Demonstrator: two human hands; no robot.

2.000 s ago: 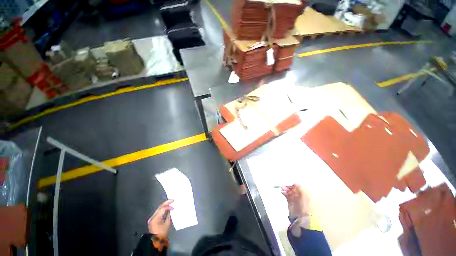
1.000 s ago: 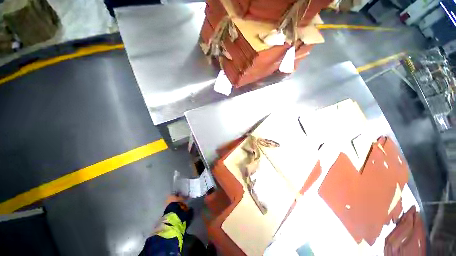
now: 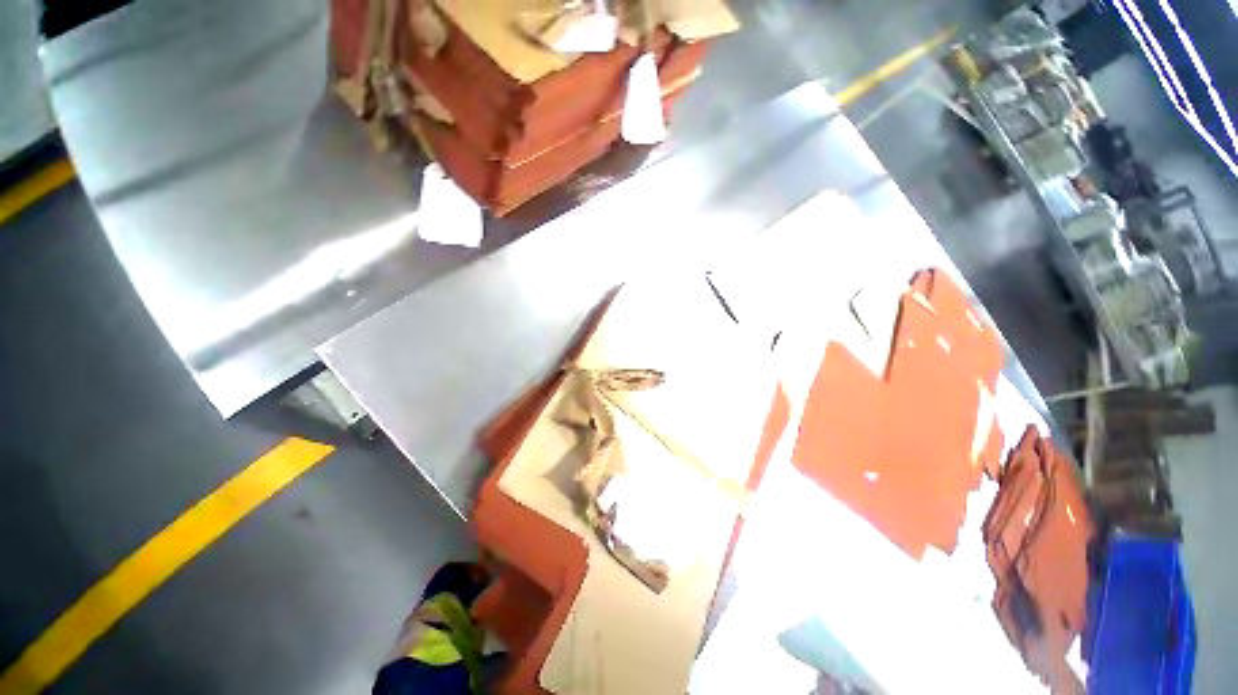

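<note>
A bundle of rust-brown cut panels lies on the near table, with a tan card pattern (image 3: 618, 638) on top and a knotted tie strip (image 3: 593, 455) around it. Rust-brown cut panels (image 3: 883, 435) with small white stickers lie to its right. Another panel stack (image 3: 1039, 543) is at the lower right. My left sleeve shows at the bottom beside the bundle; the left hand is hidden at the bundle and table edge. My right hand is not in view.
Tall tied bundles (image 3: 509, 136) with hanging white tags (image 3: 449, 208) stand on the metal table (image 3: 204, 204) behind. A blue crate (image 3: 1143, 618) is at the lower right. A long rack (image 3: 1086, 231) with pale items stands at the far right.
The view has moved closer to the tied bundle and turned right. The white paper strip held in my left hand has gone out of sight, as have both hands.
</note>
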